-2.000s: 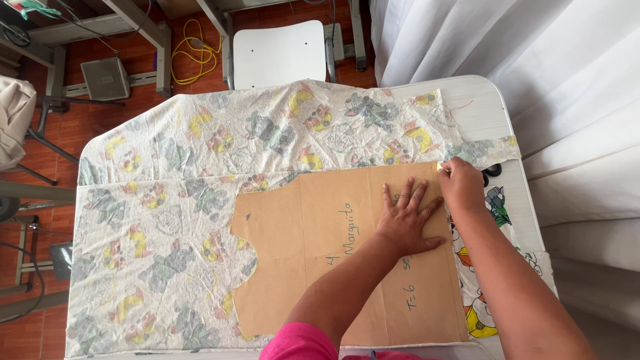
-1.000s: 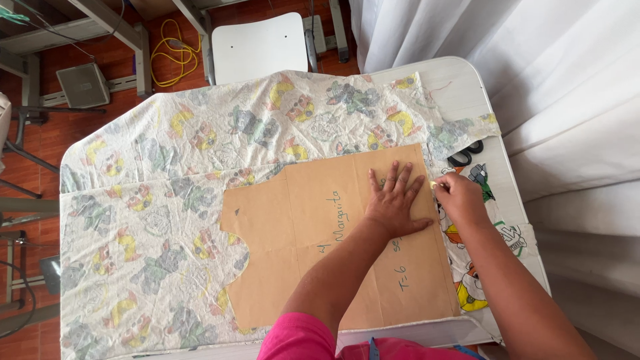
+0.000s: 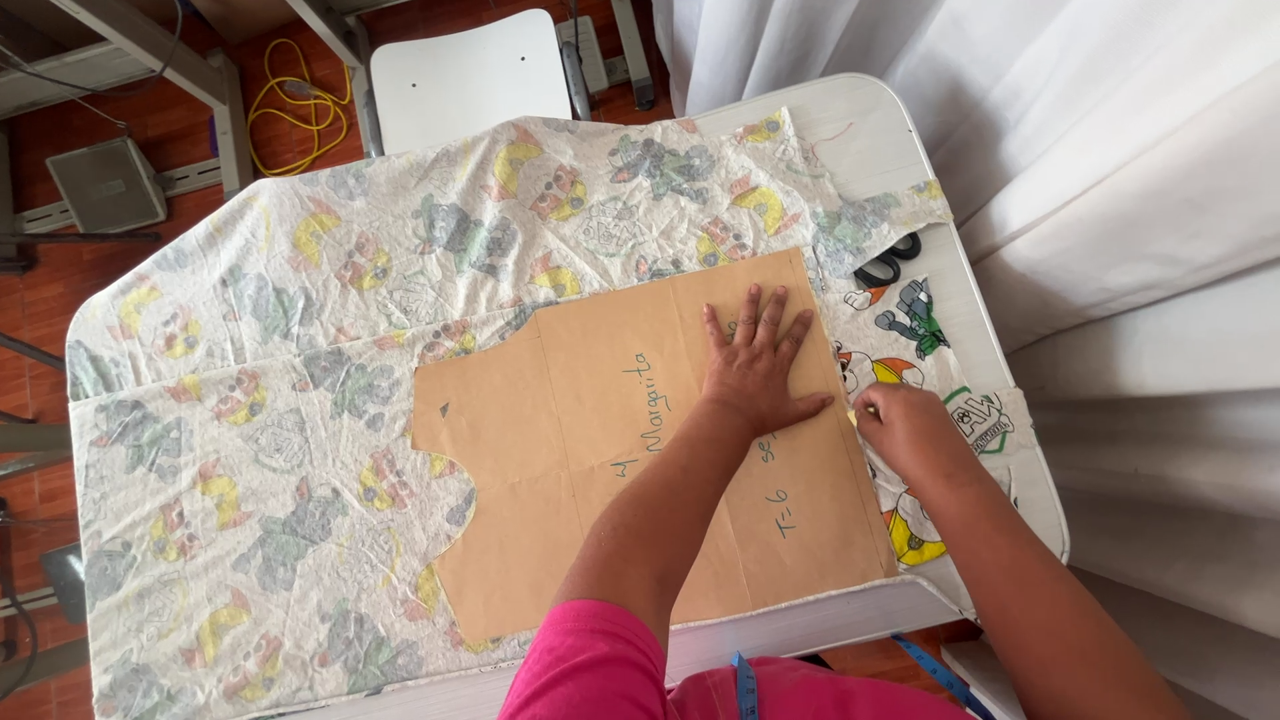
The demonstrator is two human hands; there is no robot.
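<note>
A brown paper sewing pattern [image 3: 520, 400] with handwriting lies flat on printed cartoon fabric [image 3: 290, 510]. My left hand [image 3: 757, 375] presses on the pattern near its right side, palm down with the fingers spread. Just beyond the pattern's right edge, my right hand [image 3: 895, 425] pinches a small pale piece, perhaps tailor's chalk, at that edge. Black scissor handles [image 3: 888, 262] poke out from under a fabric flap above my right hand. A brighter face of the fabric [image 3: 925, 320] shows beside the pattern.
The white table [image 3: 860, 115] carries the fabric. Behind it stand a white chair [image 3: 470, 75] and a yellow cable [image 3: 300, 115] on the floor. White curtains [image 3: 1130, 200] hang along the right side. A blue tape measure [image 3: 745, 685] hangs at the near edge.
My right hand has moved down along the pattern's right edge, from near its top corner. My left hand stays spread on the pattern. The view has shifted somewhat.
</note>
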